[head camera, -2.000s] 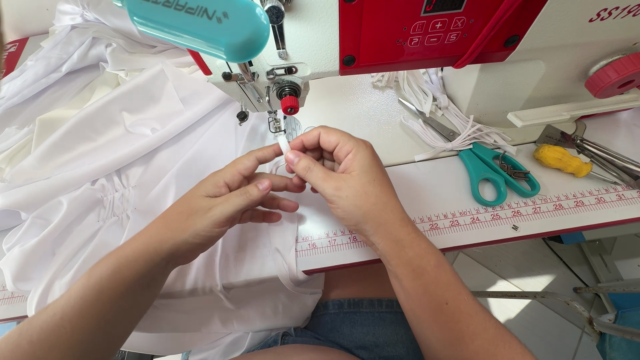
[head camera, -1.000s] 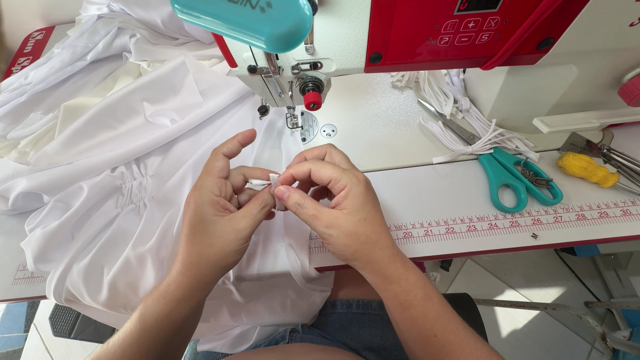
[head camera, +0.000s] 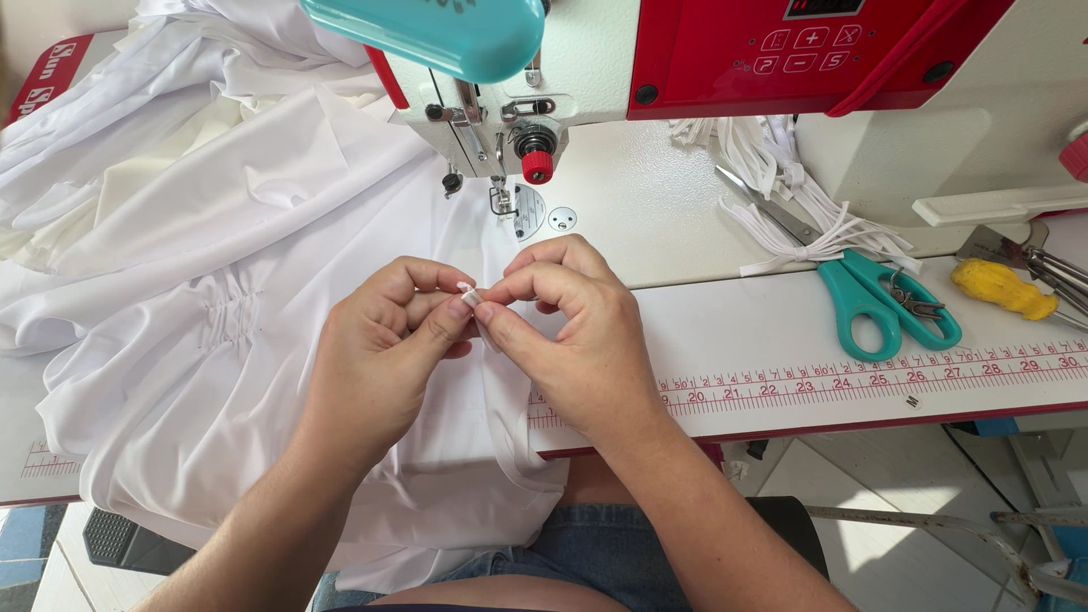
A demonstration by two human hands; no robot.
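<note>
Between the fingertips of both hands is a small folded piece of narrow white fabric strip (head camera: pixel 471 296). My left hand (head camera: pixel 382 357) pinches it from the left with thumb and forefinger; my right hand (head camera: pixel 578 331) pinches it from the right, so the fingertips almost meet. Below and left of them, white gathered fabric (head camera: pixel 229 314) spreads over the table and hangs over its front edge. Just above the hands stands the presser foot (head camera: pixel 502 200) of a sewing machine (head camera: pixel 595 76), beside its round metal needle plate (head camera: pixel 529 212). The fingers cover part of the strip.
Teal-handled scissors (head camera: pixel 863 314) lie at the right, their blades under a tied bundle of white strips (head camera: pixel 807 221). Small metal snips (head camera: pixel 914 297) rest on the handles. A yellow-handled tool (head camera: pixel 1003 289) lies farther right. A printed ruler (head camera: pixel 799 387) runs along the table's front edge.
Both hands have moved from close beside the presser foot towards the table's front edge, still holding the white strip. The left fingers, spread earlier, are now curled in around it.
</note>
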